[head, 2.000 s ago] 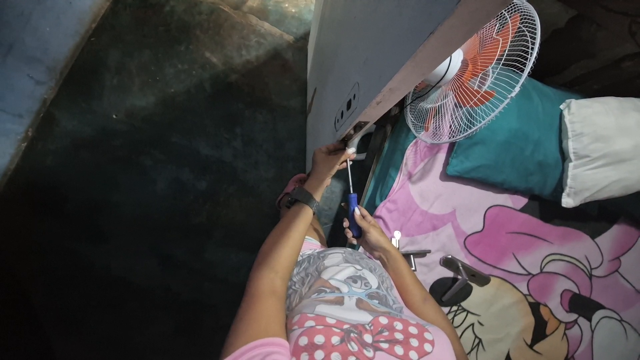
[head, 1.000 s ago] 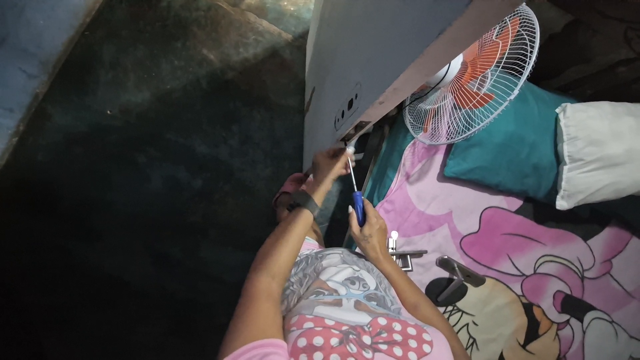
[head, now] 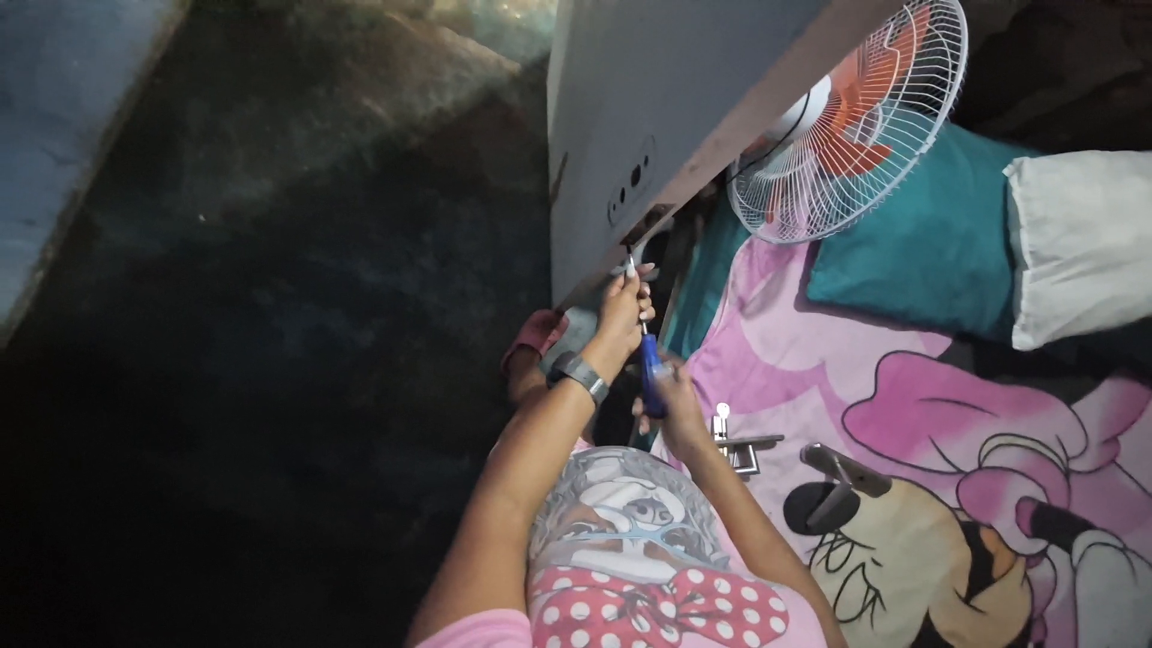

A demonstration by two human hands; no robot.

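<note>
A screwdriver with a blue handle points up at the edge of a grey door, its tip near the cutout in that edge. My right hand grips the handle and looks blurred. Around the upper shaft are the fingers of my left hand, just below the door edge; a watch is on that wrist. Several holes show in the door face beside the cutout. On the bed lie a door handle with its plate, a lock cylinder and other metal lock parts.
A fan with a white cage and orange blades stands right of the door. Behind it are a teal pillow and a white pillow. A pink cartoon-print sheet covers the bed. Dark floor spreads to the left.
My left hand has shifted along the screwdriver shaft and now wraps around it. The shaft's tip has moved up to the cutout in the door edge.
</note>
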